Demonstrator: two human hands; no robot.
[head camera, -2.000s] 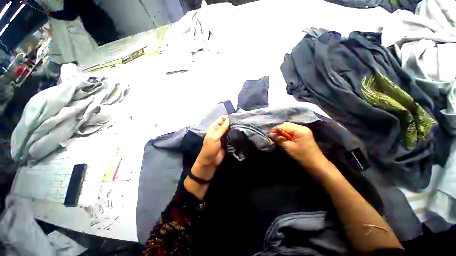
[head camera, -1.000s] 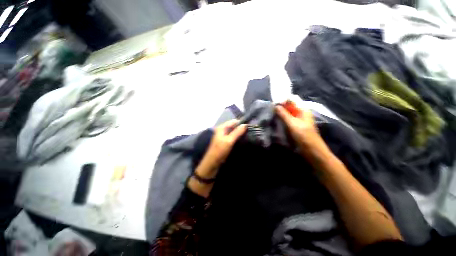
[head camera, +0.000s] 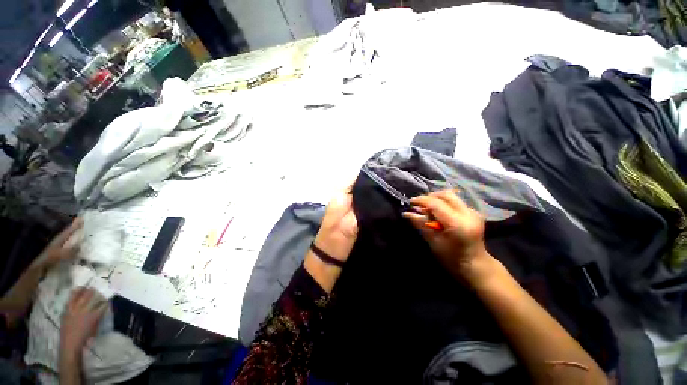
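Note:
A dark grey to black garment (head camera: 490, 180) lies over the table edge and towards my body, with a curved double-stitched seam turned up between my hands. My left hand (head camera: 340, 225) holds the garment at the left end of that seam, its fingers partly hidden by the cloth. My right hand (head camera: 452, 224) is closed around small snips (head camera: 435, 224); their orange-red handle shows between the fingers. Its fingertips are at the right end of the seam. The snips' blades are hard to make out.
A dark grey garment pile (head camera: 580, 135) with a yellow-green cloth (head camera: 654, 188) is at right. Pale garments (head camera: 151, 154) and a black phone (head camera: 163, 244) lie on the white table (head camera: 279, 173) at left. Another person's hands (head camera: 81, 316) hold white cloth at lower left.
The seam is now spread out in a curve between my hands. The view has shifted left, and another person's hands now show at lower left.

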